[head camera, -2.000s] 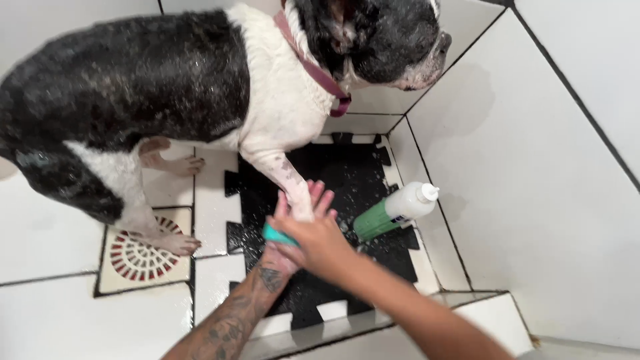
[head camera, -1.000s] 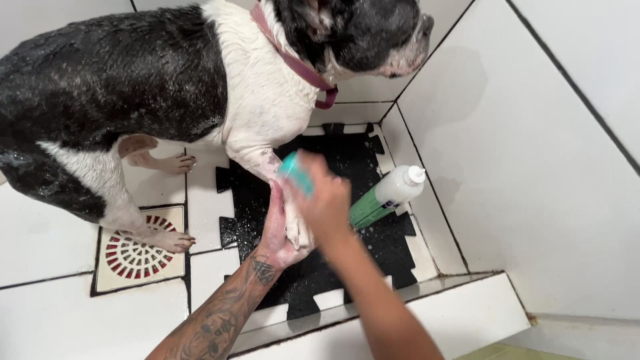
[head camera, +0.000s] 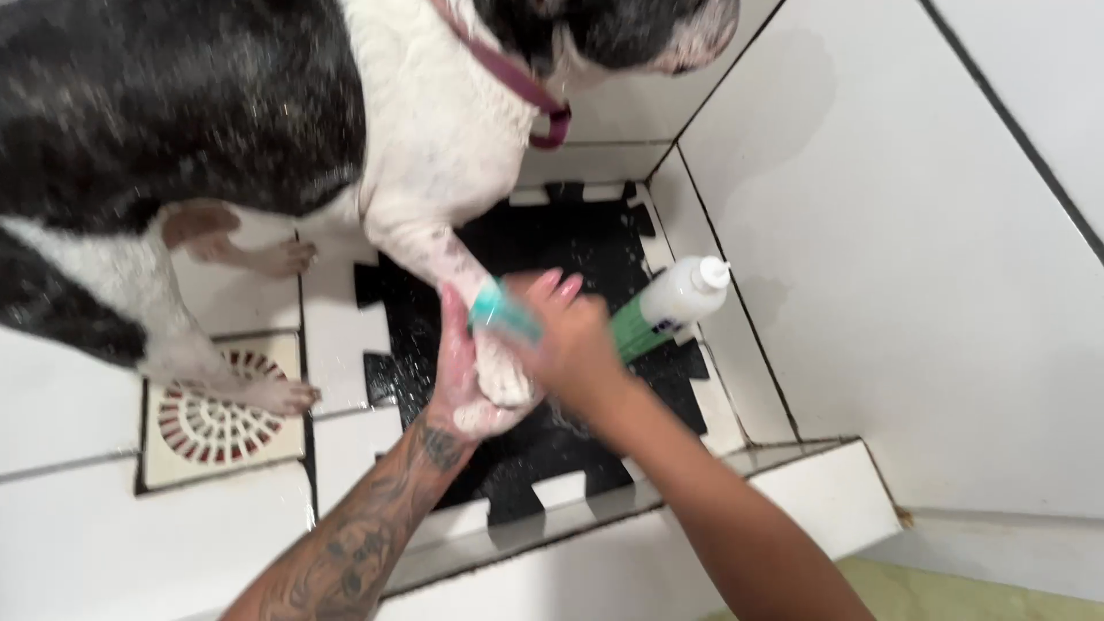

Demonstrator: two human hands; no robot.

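Note:
A wet black-and-white dog (head camera: 431, 129) with a maroon collar (head camera: 509, 69) stands at the left and top. Its front paw (head camera: 502, 373) rests in my tattooed left hand (head camera: 470, 397), whose fingers and palm cup it from below; suds show on the palm. My right hand (head camera: 573, 345), blurred by motion, grips a teal brush or scrubber (head camera: 504, 315) and presses it against the lower front leg just above the paw. The exact kind of scrubber is hidden by blur. To the right of my right hand, a bottle (head camera: 681, 293) with green lower part and white cap stands on the mat.
Beneath the paw lies a wet black interlocking foam mat (head camera: 552, 250). A round-slotted floor drain (head camera: 220, 423) is at the left, under the dog's hind foot. White tiled walls (head camera: 862, 259) rise at the right, and a low tiled curb (head camera: 828, 492) runs along the near side.
The teal scrubber was low by my left palm, then higher up the leg; it is now lower than a second ago. The view has moved closer. The dog's paw stays in my left hand.

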